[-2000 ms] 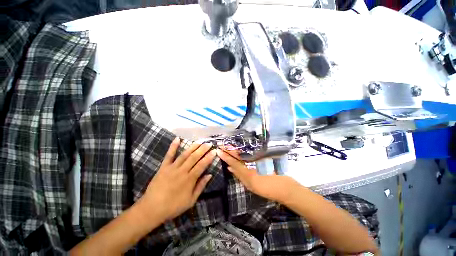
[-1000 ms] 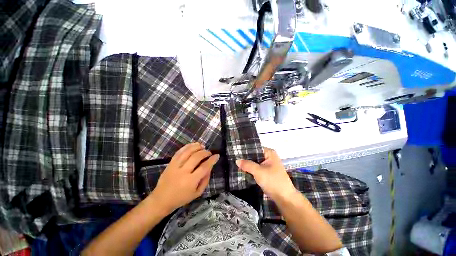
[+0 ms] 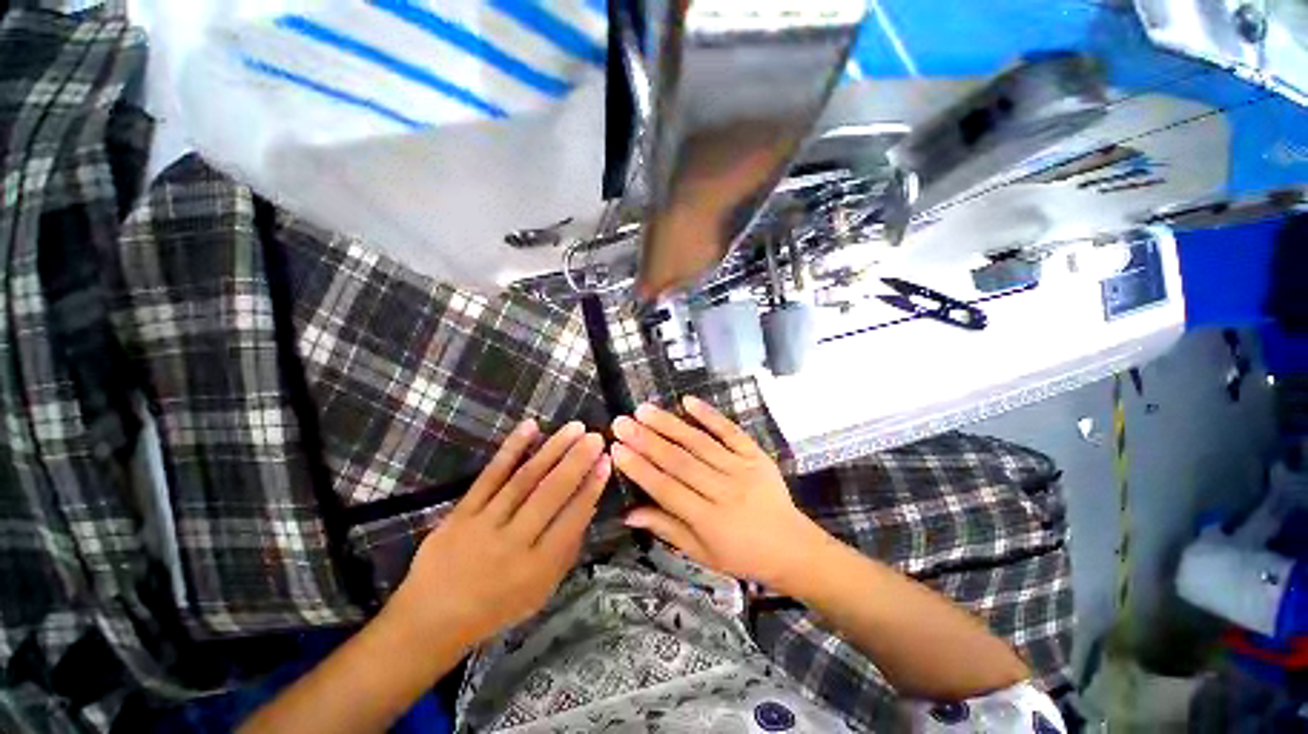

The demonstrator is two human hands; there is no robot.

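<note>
The plaid garment piece lies flat in front of the sewing machine, its upper edge under the needle area. A narrow black strip runs down it from the needle area to between my hands. My left hand lies flat on the plaid left of the strip, fingers extended towards the machine. My right hand lies flat on the right of the strip, fingertips near those of my left hand. Neither hand grips the cloth. The exact needle point is hidden behind metal parts.
A shiny metal guard arches over the needle area, with two grey cylinders beside it. Black snips lie on the machine bed. More plaid cloth heaps at the left, and another plaid bundle hangs at lower right.
My view has come closer to the machine head. My right hand has gone from pinching the cloth's right side to lying flat beside the strip. My left hand's fingers have straightened.
</note>
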